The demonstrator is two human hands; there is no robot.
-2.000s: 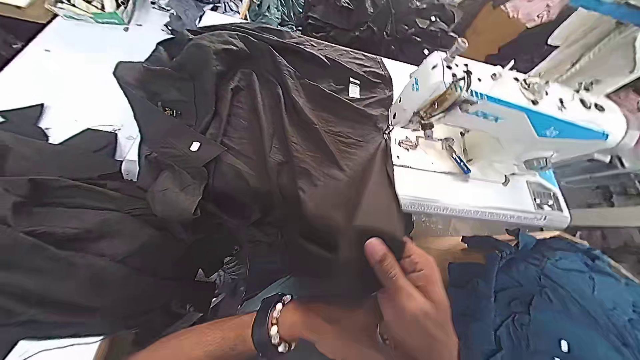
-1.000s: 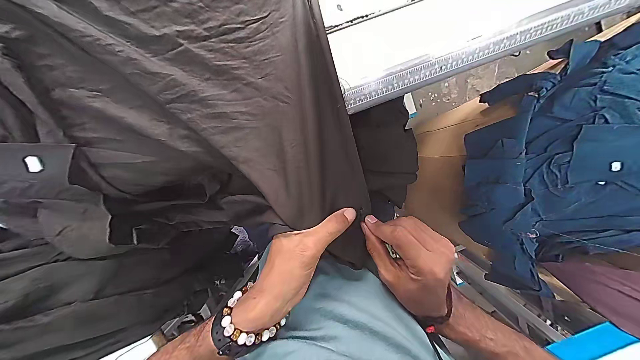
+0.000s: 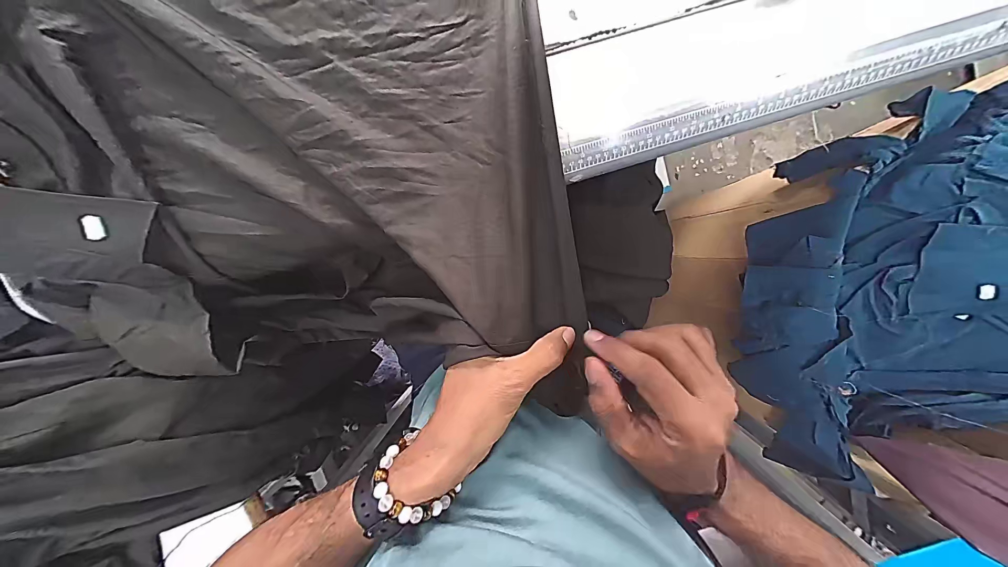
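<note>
A large piece of dark fabric (image 3: 441, 157), probably part of a garment, hangs from the sewing machine's table down to my lap. My left hand (image 3: 496, 402), with a beaded bracelet on its wrist, grips the lower part of this fabric, thumb on top and fingers hidden beneath. Just right of that thumb, my right hand (image 3: 669, 394) has its index fingertip at the fabric's edge; its thumb is bent below and apart from the index finger. Whether anything thin is between those fingers cannot be seen.
The white machine bed (image 3: 748, 71) with a ruler strip (image 3: 709, 110) along its edge lies at the upper right. Dark blue garment pieces (image 3: 906, 315) rest on brown cardboard (image 3: 701, 268) at the right. More dark pieces (image 3: 118, 425) with small white stickers are piled at the left.
The view has tilted down from the machine head. Both hands came together at the fabric edge by one second ago; since then the right thumb and index finger have parted from the fabric edge slightly.
</note>
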